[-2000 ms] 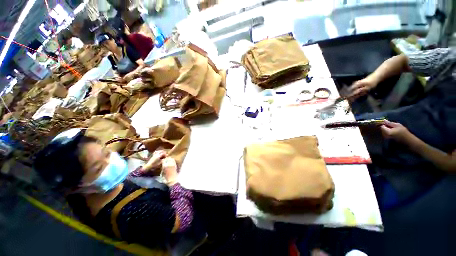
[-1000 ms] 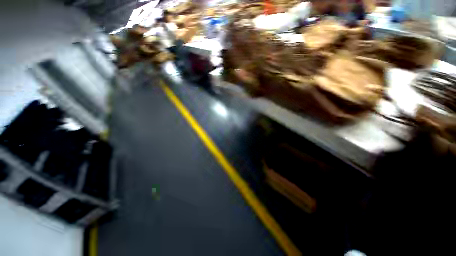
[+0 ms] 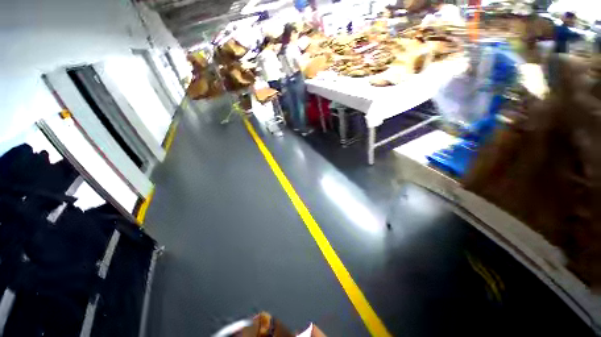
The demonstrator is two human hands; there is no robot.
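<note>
A small part of a brown thing [image 3: 265, 325] with a pale, whitish rim shows at the bottom edge. It looks like the top of the part-made bag, but most of it is cut off. A small pale, reddish-edged patch lies just right of it, too little to identify. Neither my left hand nor my right hand can be made out.
A dark grey floor aisle [image 3: 224, 217] with a yellow line [image 3: 306, 217] runs ahead. A black-covered rack [image 3: 59, 243] and white wall stand left. Right are a white table [image 3: 395, 99] with brown pieces, blue plastic [image 3: 455, 158] and a blurred brown pile [image 3: 540, 178]. People stand beyond.
The view has swung from the worktable to the aisle and moved forward along it. The brown thing with the pale rim has come into view at the bottom.
</note>
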